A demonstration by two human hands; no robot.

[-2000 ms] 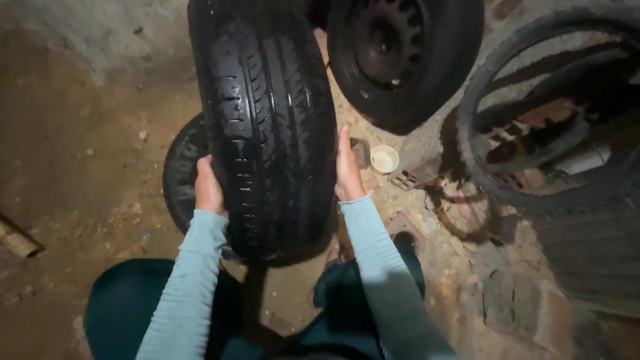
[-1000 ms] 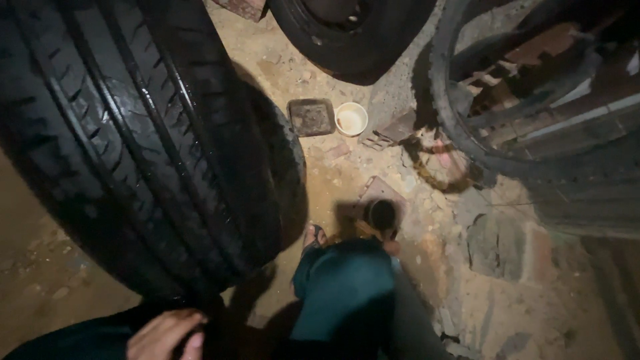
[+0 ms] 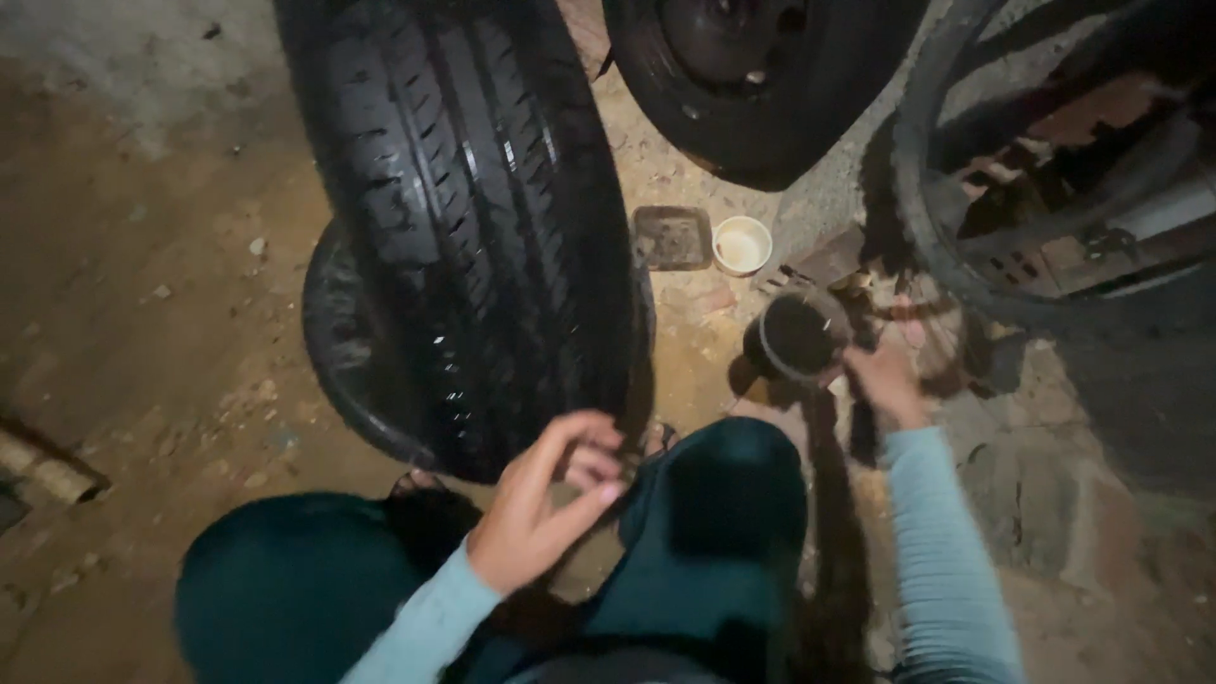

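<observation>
A wet black car tire [image 3: 465, 218] stands on its tread in front of me, resting over another dark tire [image 3: 347, 351] that lies beneath it. My left hand [image 3: 546, 494] is near the tire's lower right edge, fingers curled apart with nothing in them. My right hand [image 3: 885, 375] grips the rim of a round cup [image 3: 803, 332] with dark contents, held to the right above the ground. What the cup holds cannot be told for certain.
A wheel with its tire [image 3: 760, 104] is at the top. A square dark tray [image 3: 673, 237] and a small white tub [image 3: 742, 245] sit on the ground. A bare tire [image 3: 917, 209] is at right, near brick rubble. A pipe-like piece [image 3: 47, 465] lies at far left.
Two seconds ago both hands were against the sides of the tire. Now both are off it, and my right hand has taken hold of the cup at the right.
</observation>
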